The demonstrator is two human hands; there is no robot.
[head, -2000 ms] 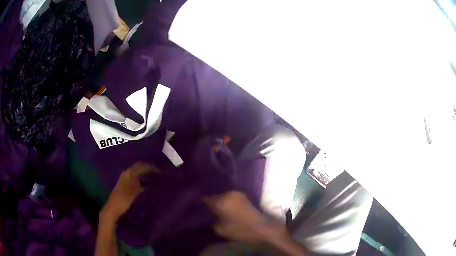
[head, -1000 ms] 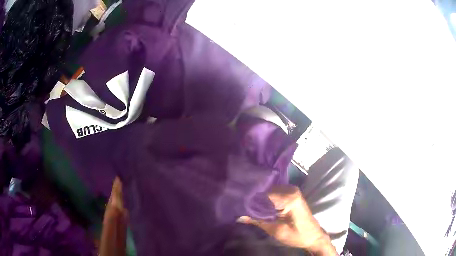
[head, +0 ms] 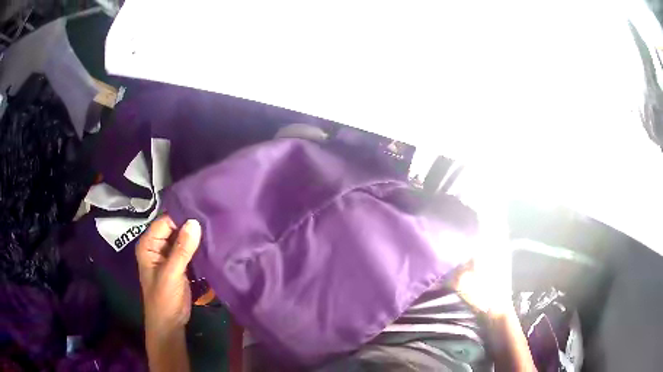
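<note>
A smooth purple fabric panel (head: 342,247) is spread over the lap, with a seam running across its middle. My left hand (head: 169,254) pinches its left edge between thumb and fingers. My right hand (head: 472,287) holds its right edge; this hand is partly washed out by glare. Left of the panel, a folded white printed strip (head: 131,211) with black "CLUB" lettering lies on darker purple cloth (head: 196,120).
The white machine table (head: 291,51) fills the top and right, overexposed. A black plastic bag (head: 33,174) is at the left. Purple cloth bundles (head: 36,320) lie at lower left. White and purple scraps (head: 549,327) are at lower right.
The purple panel, bunched and blurred before, is now spread open between both hands. My left hand has come up to its left edge, my right hand has moved right. The view has turned.
</note>
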